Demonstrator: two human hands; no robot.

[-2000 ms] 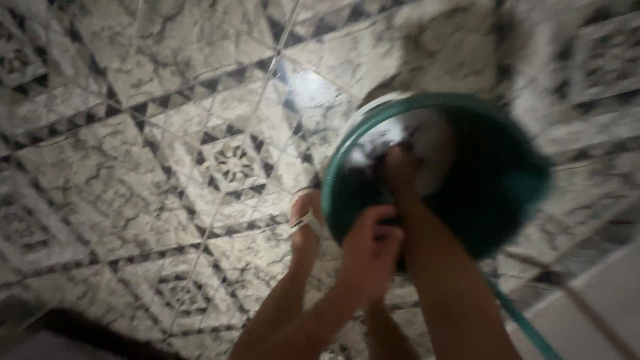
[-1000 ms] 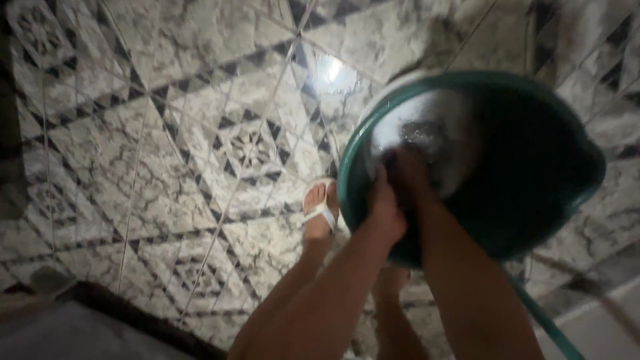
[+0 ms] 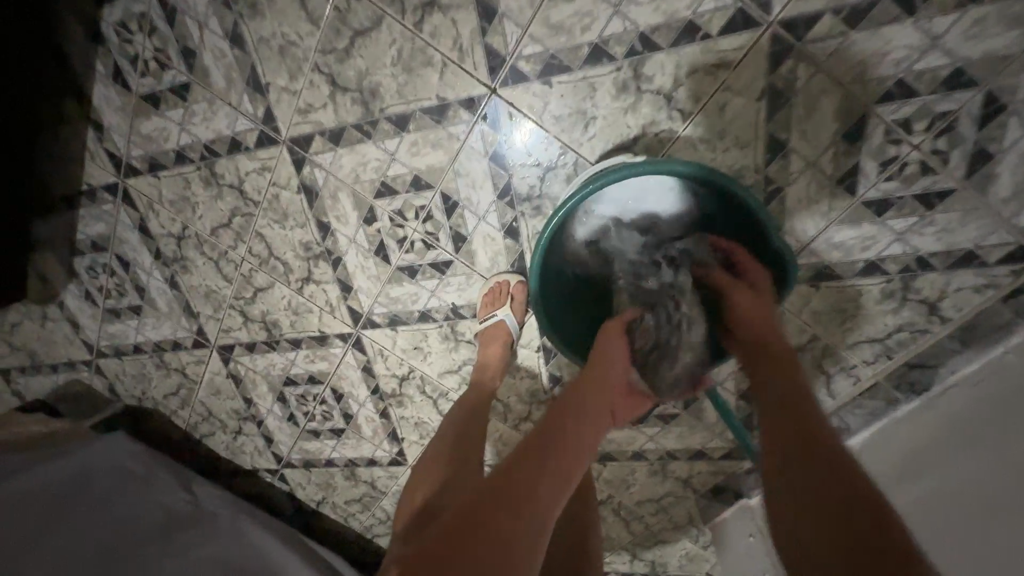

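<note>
A round green bucket (image 3: 552,320) stands right of centre, with water and what looks like whitish foam inside. A wet, greyish, bunched thing, probably a cloth (image 3: 672,344), lies between my hands over the bucket's near side. My left hand (image 3: 620,372) holds its lower left part, the fingers reaching under it. My right hand (image 3: 740,296) grips its upper right side inside the rim; its fingertips are partly hidden. Below the bucket a green stick-like piece (image 3: 732,424) slants down behind my right forearm.
My foot in a white flip-flop (image 3: 500,316) stands on the patterned tile floor (image 3: 416,224), just left of the bucket. A pale surface (image 3: 952,464) lies at the lower right. A greyish surface with a dark edge (image 3: 160,504) fills the lower left corner.
My hands were close together down inside the bucket; now they are apart with the wet cloth-like thing raised between them. My left hand has come toward the near rim.
</note>
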